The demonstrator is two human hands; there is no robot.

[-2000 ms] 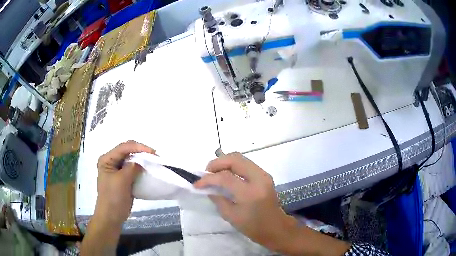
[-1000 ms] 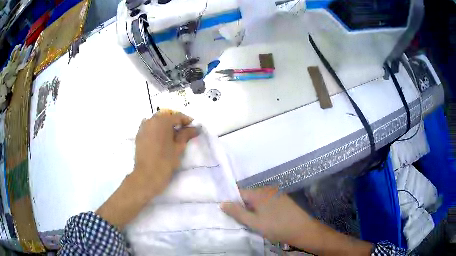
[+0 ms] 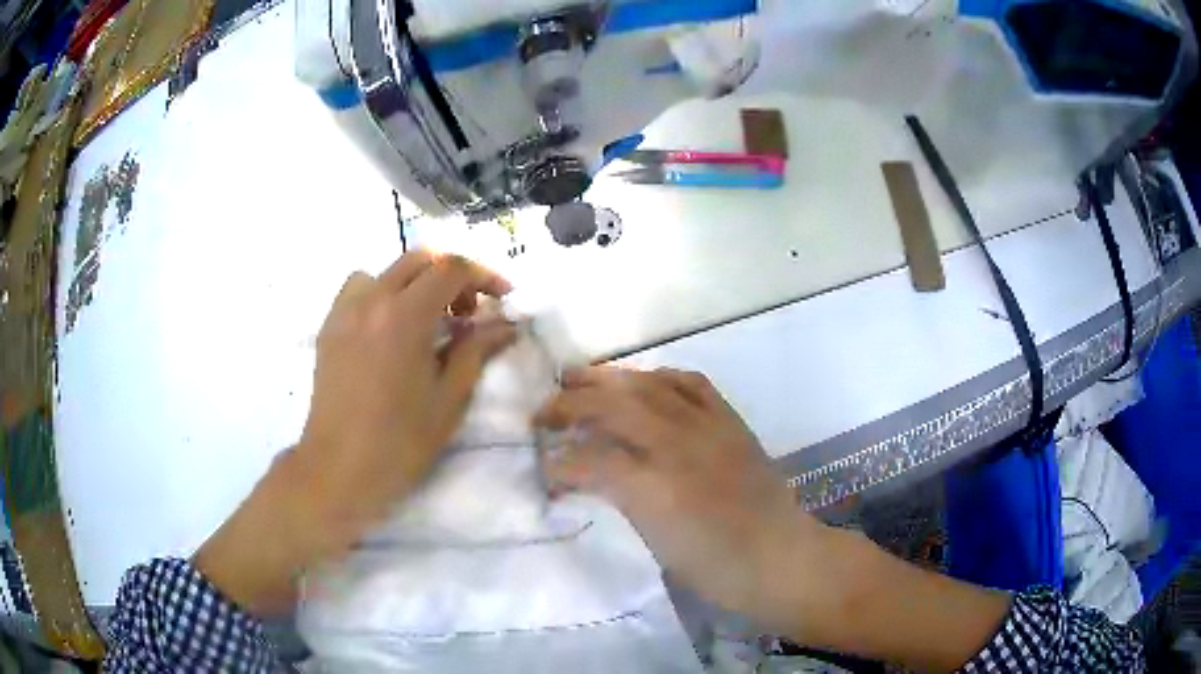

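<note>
A white quilted panel [image 3: 487,579] with dark stitch lines runs from the bottom of the view up to just below the needle area. My left hand [image 3: 395,362] grips its upper end between thumb and fingers, a little short of the presser foot [image 3: 494,208]. My right hand [image 3: 659,454] holds the panel's right edge, lower down, with fingers bent onto the fabric. The fingertips of both hands partly hide the edge. The sewing machine [image 3: 632,40] stands above, its lamp lighting the bed.
Pink and blue thread snips [image 3: 718,169] lie right of the needle, beside a short brown strip [image 3: 764,133] and a longer one [image 3: 913,225]. A black cord [image 3: 981,244] hangs over the table edge. Taped cardboard [image 3: 29,395] lies at left. A blue bin [image 3: 1004,507] stands lower right.
From two seconds ago, both hands moved up toward the needle with the panel, and the dark strip between its layers no longer shows. In the last second my right hand moved up its right edge.
</note>
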